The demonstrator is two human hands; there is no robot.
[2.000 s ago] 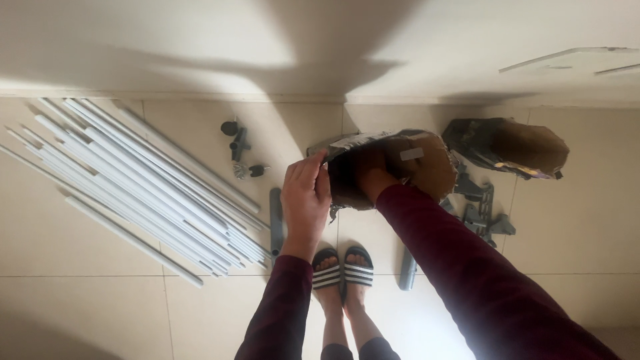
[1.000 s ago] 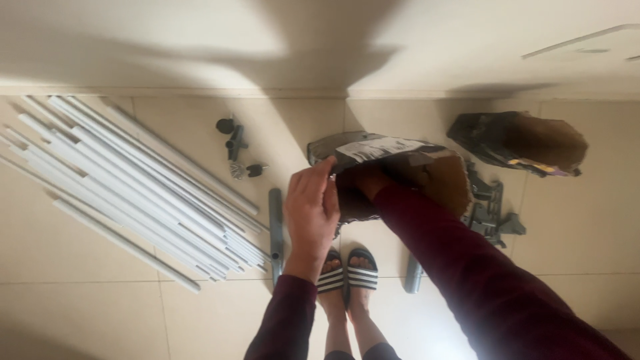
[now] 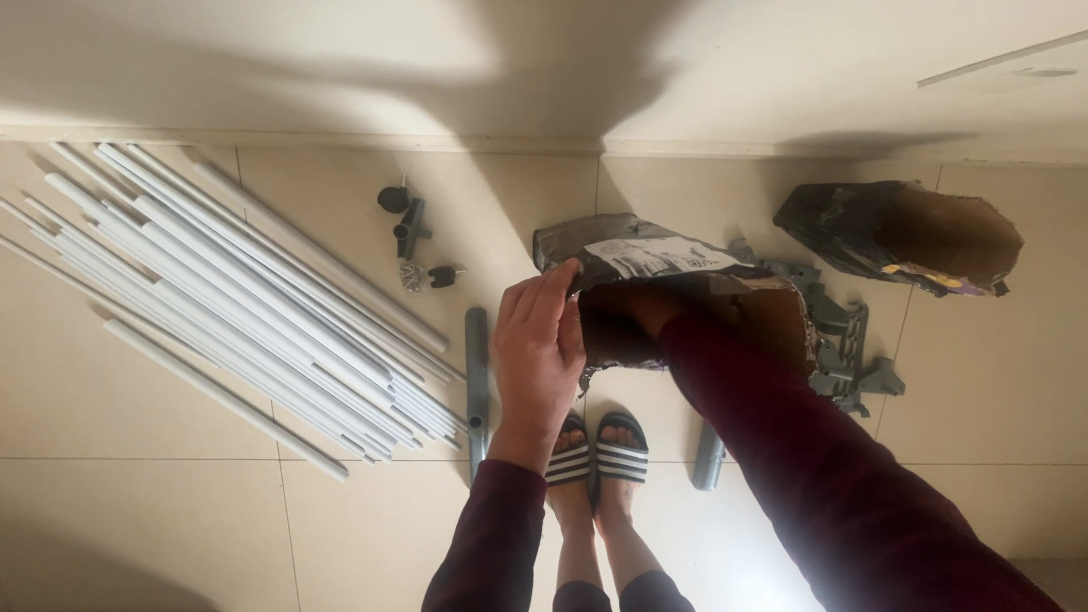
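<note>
My left hand (image 3: 541, 340) grips the left edge of a torn cardboard box (image 3: 586, 242) wrapped in dark plastic, with a printed label on its upper side. The box's ragged opening faces me. My right hand (image 3: 654, 310) reaches inside it; only the wrist shows dimly, and the fingers and anything in them are hidden. Right of the box, partly behind it, lie several grey plastic brackets (image 3: 837, 340). A grey tube (image 3: 478, 382) rests on the floor just left of my left hand, and another grey tube (image 3: 708, 456) lies below my right forearm.
Many white metal tubes (image 3: 255, 306) lie diagonally on the tiles at left. Casters (image 3: 393, 200), a grey connector (image 3: 411, 229) and a small bag of hardware (image 3: 412, 276) are nearer the middle. A second torn box piece (image 3: 837, 225) lies at right by the wall. My feet in striped slides (image 3: 620, 459) stand below.
The box in my hands has tilted, and more of its labelled side shows than two seconds ago. My left hand stays on its edge, and my right hand stays inside.
</note>
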